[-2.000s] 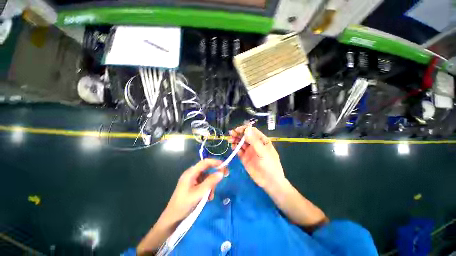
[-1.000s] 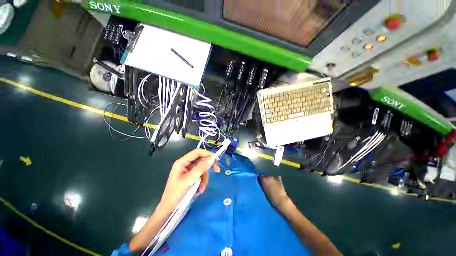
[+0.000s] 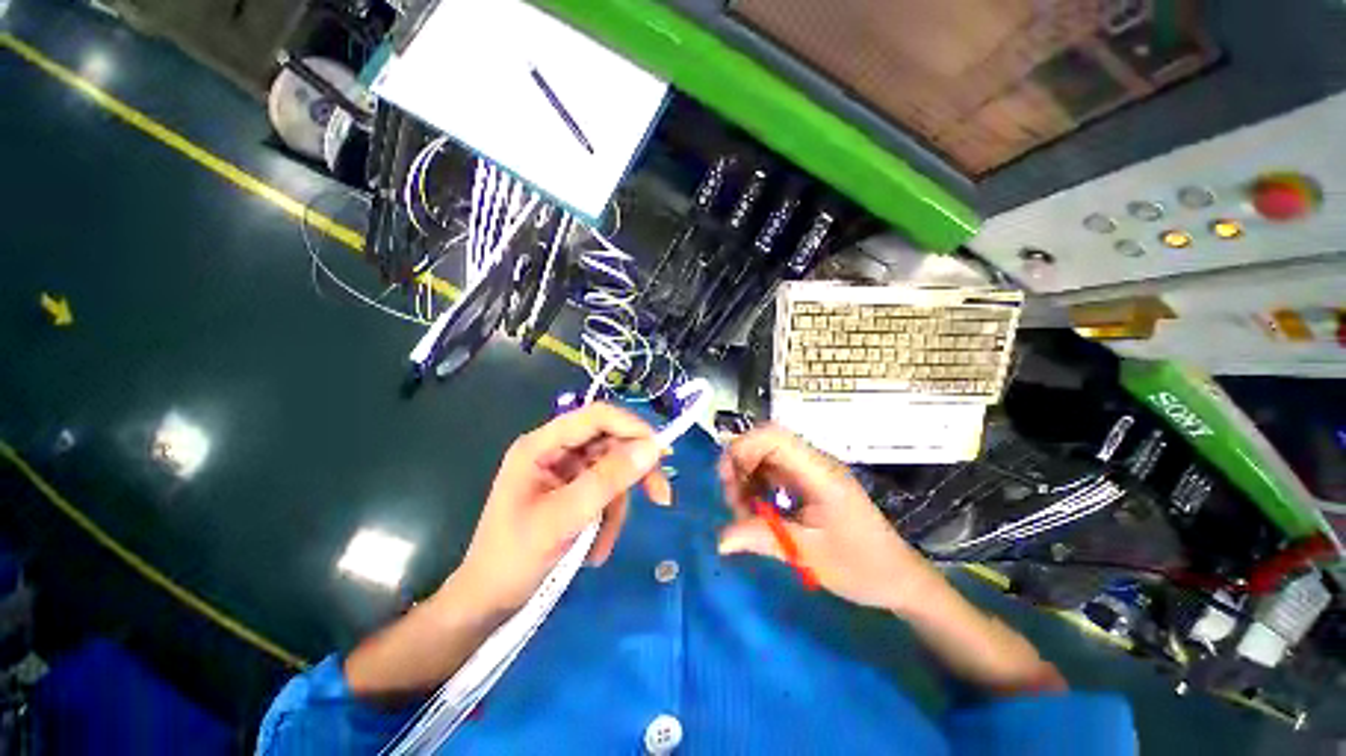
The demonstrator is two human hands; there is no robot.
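Observation:
White carrier tape [image 3: 520, 635] runs from the lower left up through my left hand [image 3: 568, 495]. My left hand pinches it between thumb and fingers, and its short free end [image 3: 689, 409] sticks out past the fingertips. My right hand [image 3: 819, 517] is just right of the tape end, with its fingers curled around a small tool with a red-orange handle [image 3: 787, 544]. The tool may be scissors or a cutter; its tip is too small to make out, and I cannot tell if it touches the tape.
A clipboard with a white sheet [image 3: 495, 104] and a pen [image 3: 563, 110] lies over the feeders at upper left. A beige keyboard unit [image 3: 895, 369] rests right of centre. Coiled thin tape [image 3: 608, 303] hangs before the feeders. A green-edged machine [image 3: 827, 141] stands behind.
My right hand has come up from low beside my body to near the tape end, now with the red-orange tool. My left hand still holds the tape. The view has turned and moved closer to the machine.

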